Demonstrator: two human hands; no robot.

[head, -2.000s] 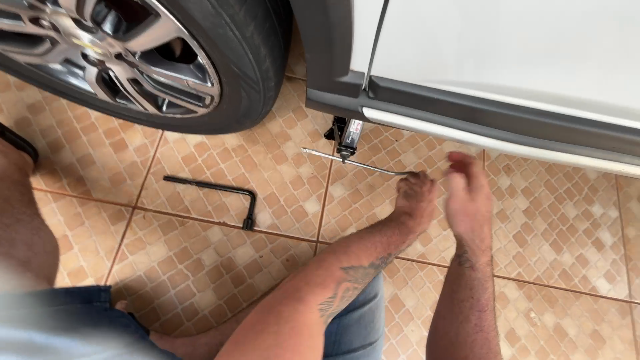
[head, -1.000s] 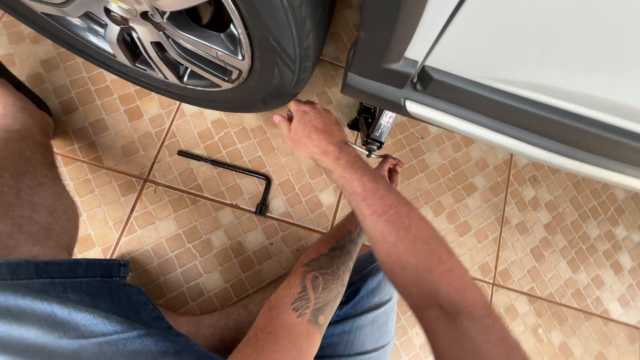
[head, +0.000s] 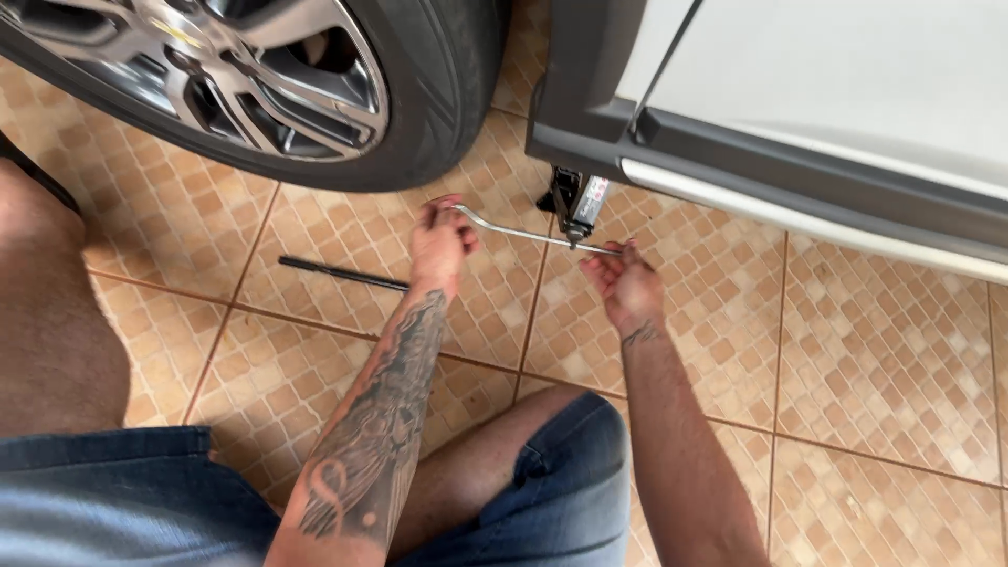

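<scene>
A thin, bent metal jack handle (head: 516, 232) passes through the end of a scissor jack (head: 581, 206), which stands under the car's sill. My left hand (head: 442, 240) grips the handle's bent end, near the tire. At the other end, to the right of the jack, the fingers of my right hand (head: 626, 279) pinch the rod. The jack's upper part is hidden beneath the car. A black L-shaped lug wrench (head: 339, 273) lies on the tiles, its right end covered by my left hand and forearm.
A car wheel with an alloy rim and black tire (head: 437, 102) fills the upper left. The white car's dark sill trim (head: 748, 153) runs along the upper right. My bent knees, in denim shorts (head: 583, 472), are close below. Tiled floor (head: 882, 354) extends to the right.
My arms crossed one second ago and are now apart. My left hand has moved left from beside the jack to the handle's bent end; my right hand has moved from near the tire to its right end.
</scene>
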